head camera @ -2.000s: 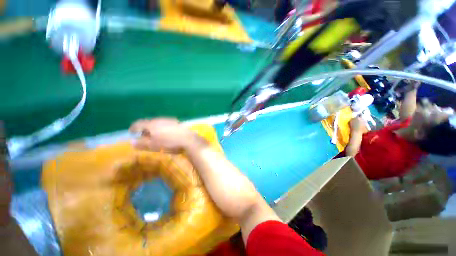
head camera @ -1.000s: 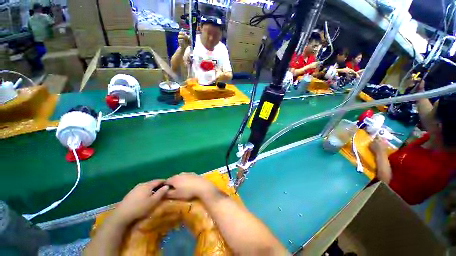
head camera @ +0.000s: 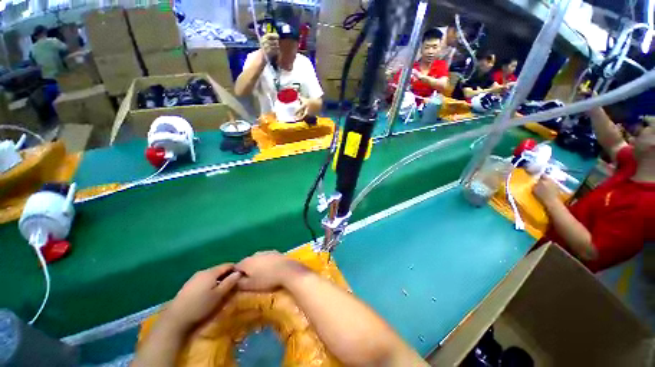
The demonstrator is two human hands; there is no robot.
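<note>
The orange nest (head camera: pixel 305 322) lies in front of me, its round hole showing near the bottom edge, with no housing on it. My left hand (head camera: pixel 205 290) and my right hand (head camera: pixel 269 271) rest together on its far rim, fingertips touching. A small dark spot shows between the fingers; I cannot tell if it is a part or a shadow. The black electric screwdriver (head camera: pixel 352 154) with a yellow label hangs just beyond the nest, its silver tip pointing down, untouched by my hands.
A white housing (head camera: pixel 47 215) with a red part sits on the green conveyor belt (head camera: pixel 194 222) at left. An open carton (head camera: pixel 560 308) with black parts stands at right. Tiny specks lie on the bench (head camera: pixel 424 272). Workers sit across and at right; a pale hose crosses above.
The white housing on the belt has moved left. My left hand has joined my right on the nest since the oldest frame. The worker opposite now has a white and red housing on their nest.
</note>
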